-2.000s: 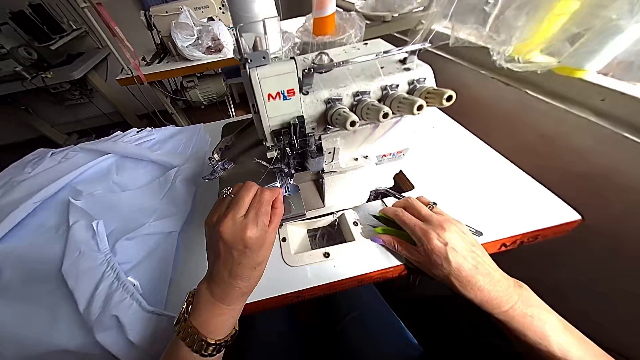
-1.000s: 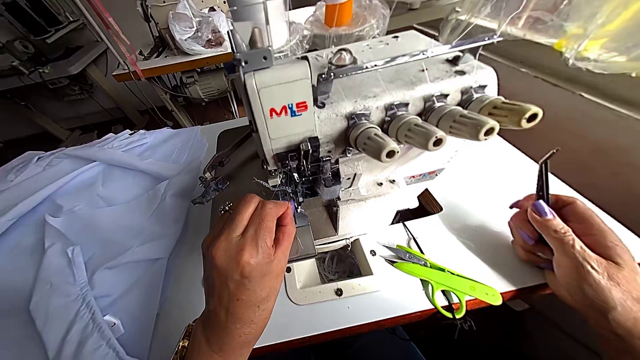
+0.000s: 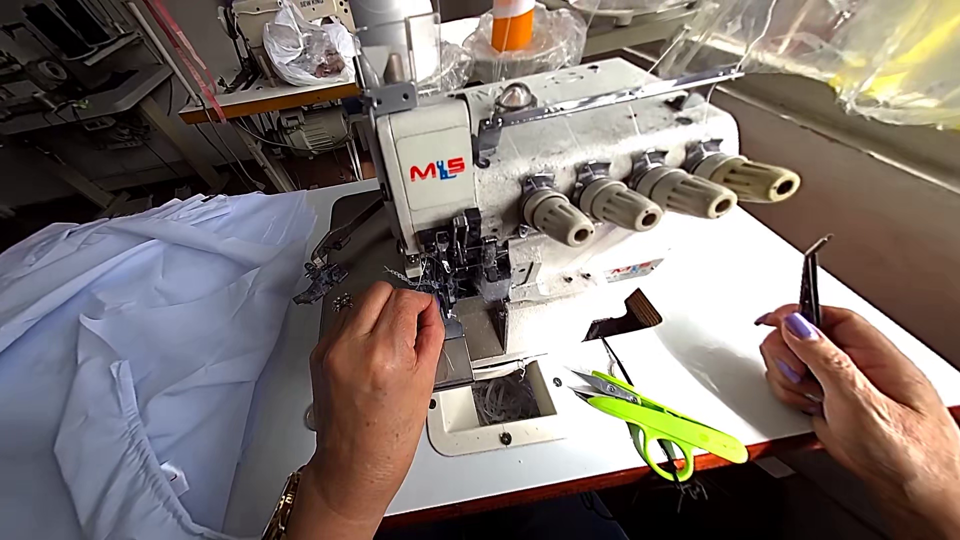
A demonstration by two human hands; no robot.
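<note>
My left hand (image 3: 379,382) is at the needle area of a white overlock sewing machine (image 3: 555,142), thumb and forefinger pinched together; what lies between them is hidden, though a thin thread hangs below. Dark metal tweezers (image 3: 810,281) with a bent tip stand upright in my right hand (image 3: 862,375), over the table's right side. Green-handled thread snips (image 3: 667,424) rest near the table's front edge, between my hands. A thread chain (image 3: 409,277) shows beside the presser foot. Pale fabric with a gathered edge (image 3: 139,420) lies left of the machine.
A waste opening with thread scraps (image 3: 506,397) is set into the white tabletop (image 3: 300,450). Tension knobs (image 3: 559,217) jut from the machine's front. Behind are an orange thread cone (image 3: 512,26), a plastic bag (image 3: 309,45) and another sewing table (image 3: 270,97). Plastic wrapping hangs at upper right.
My right hand has moved right from beside the waste opening, and the tweezers now show in it. The green snips, earlier largely under that hand, lie uncovered. My left hand stays by the needle area.
</note>
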